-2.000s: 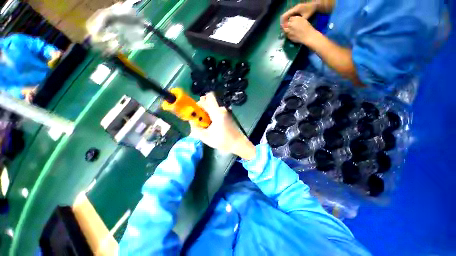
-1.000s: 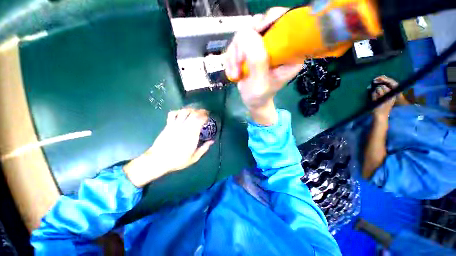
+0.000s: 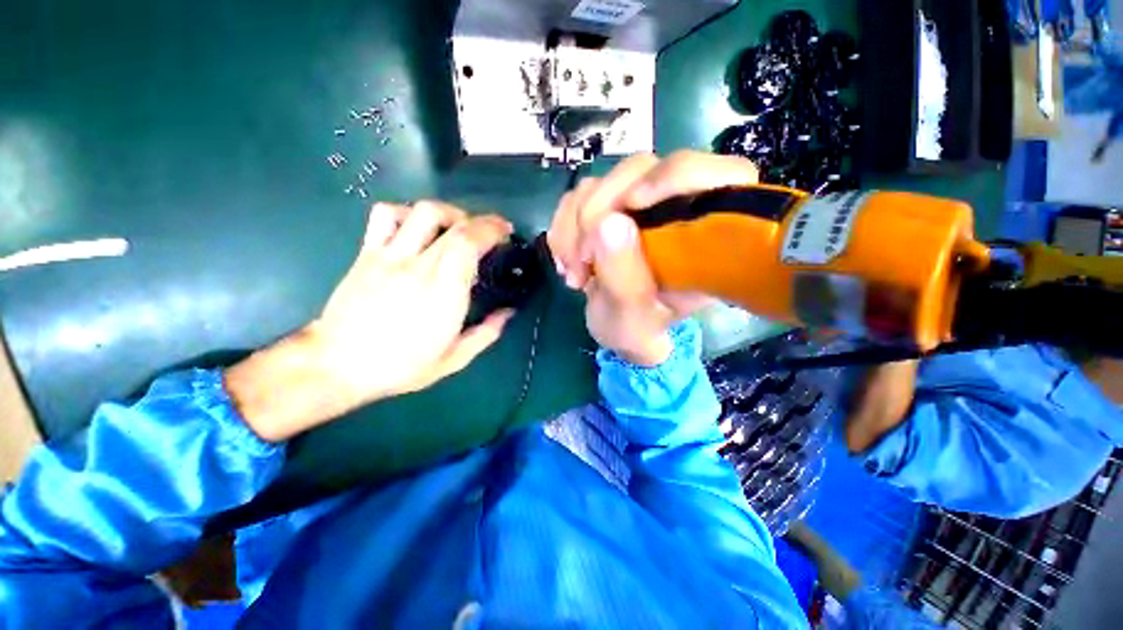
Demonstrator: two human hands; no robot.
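A round black housing [image 3: 505, 278] lies on the green mat below the screw feeder. My left hand [image 3: 400, 295] holds it from the left, thumb and fingers around its rim. My right hand [image 3: 634, 246] grips the orange electric screwdriver [image 3: 850, 259], which lies nearly level with its body to the right. The driver's nose is at the housing's right side; its tip is mostly hidden by my fingers, so contact cannot be told. The screw feeder [image 3: 493, 105], with its metal pick-up fitting, stands just beyond my hands.
Loose screws [image 3: 361, 142] lie left of the feeder. Black round parts [image 3: 794, 92] are piled to its right, beside a black tray [image 3: 893, 92]. A clear blister tray [image 3: 770, 443] is at lower right. A person's blue sleeve [image 3: 998, 431] is at the right. A pale strip [image 3: 62, 254] lies far left.
The screwdriver has moved down from the feeder's front to beside the housing. My left hand still holds the housing. The view has shifted, showing the feeder higher up.
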